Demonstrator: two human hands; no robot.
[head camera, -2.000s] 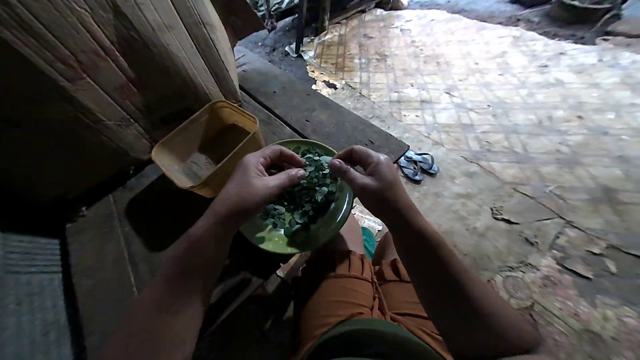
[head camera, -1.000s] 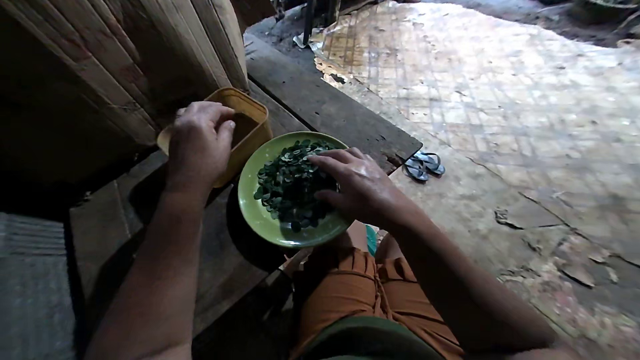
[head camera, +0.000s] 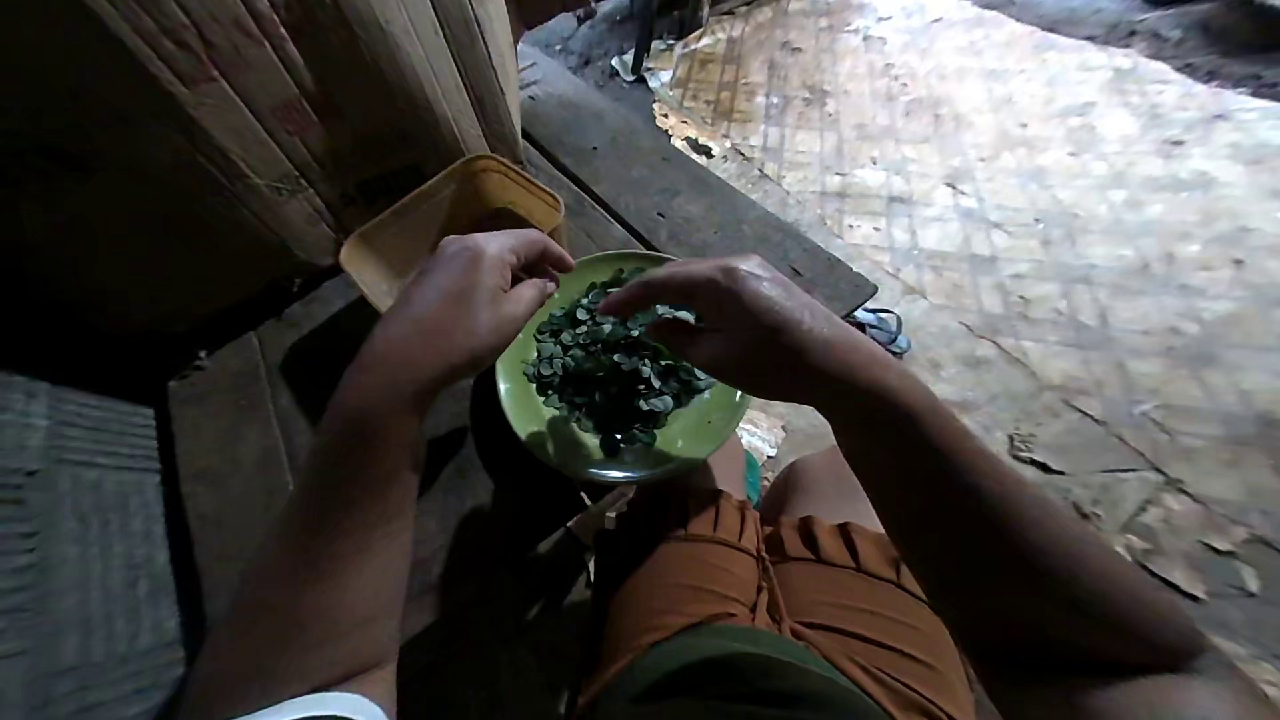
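Note:
A green plate (head camera: 520, 400) lies at my knees, bearing a heap of small green leaves (head camera: 600, 370). Over the plate's upper left rim is my left hand (head camera: 480, 295), its thumb and forefinger close together; whether something small is between them cannot be told. My right hand (head camera: 735, 320) reaches over the right side of the leaves with curved fingers, the fingertips at the heap. Whether it pinches any leaves is unclear. Just behind my left hand stands a yellowish plastic container (head camera: 400, 235), partly hidden by that hand.
Wooden boards (head camera: 680, 180) run beside the plate toward the upper left. A sandal (head camera: 882, 330) rests on the cracked floor (head camera: 1000, 250) past the board's end. Upright brown panels (head camera: 400, 90) rise behind the container. A grey woven surface (head camera: 85, 540) is at the lower left.
My left hand has moved from over the yellowish container to the plate's rim. Two seconds ago both hands were pinching above the leaves. My right hand stays over the plate.

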